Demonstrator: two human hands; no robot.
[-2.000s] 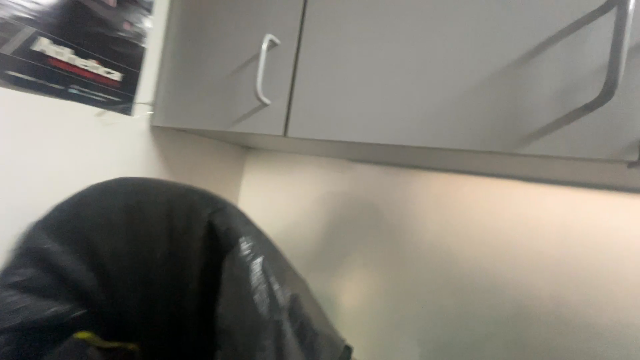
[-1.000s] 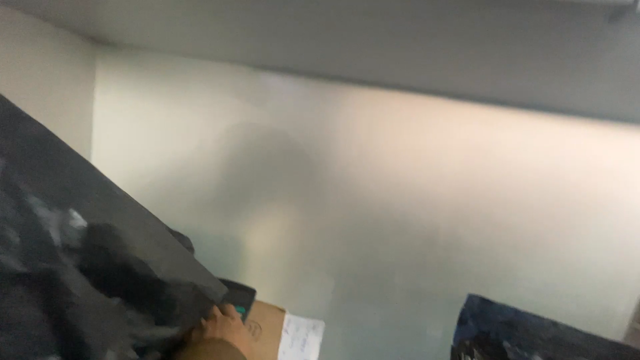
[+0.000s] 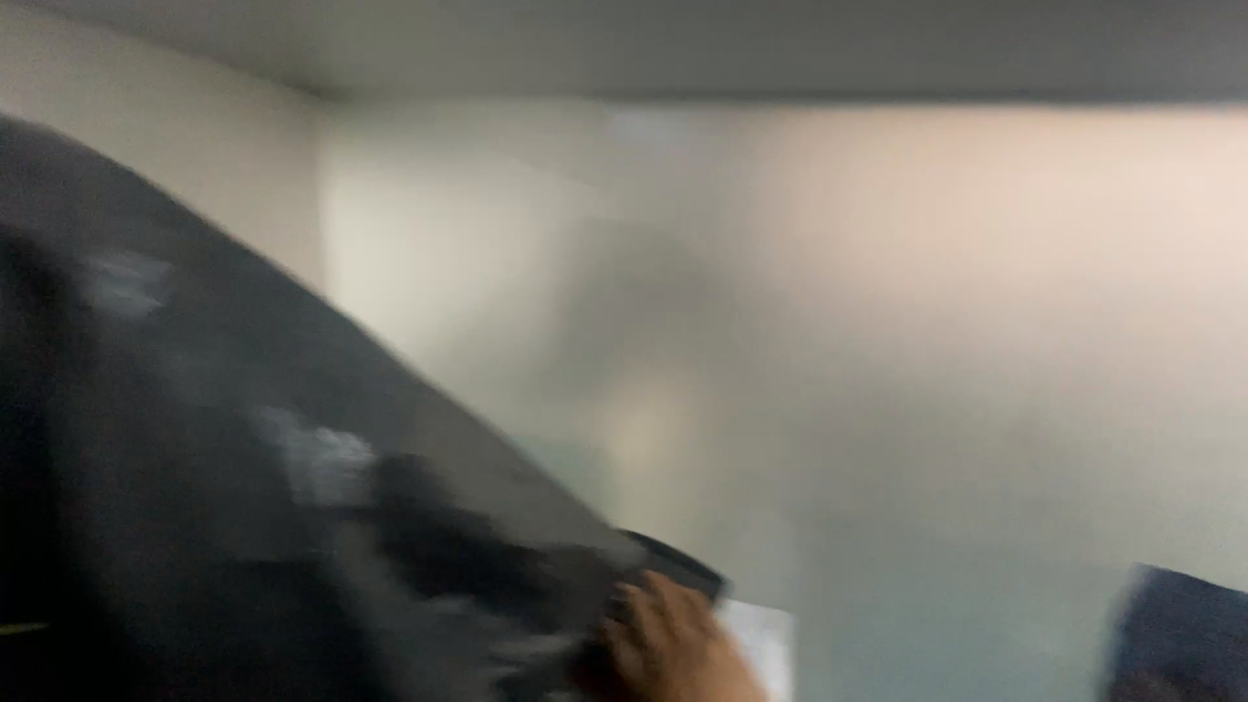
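Observation:
A large black plastic bag (image 3: 292,390), glossy and blurred, fills the left and lower left of the head view, its edge sloping down to the right. At the lower end of that edge is my right hand (image 3: 673,634), fingers curled on the plastic and gripping it. Just behind the fingertips a dark, rounded object (image 3: 682,564) shows; what it is cannot be told. My left hand is not in view.
Behind the bag stands a pale, shiny wall panel (image 3: 877,390), with the grey underside of a cabinet (image 3: 682,49) above it. A white paper (image 3: 765,639) shows beside my hand. Something dark blue (image 3: 1185,634) is at the lower right edge.
Two seconds ago no hand was in view; one second ago my right hand showed low at the bag's edge, with brown cardboard beside it. The view has swung down from the cabinet doors.

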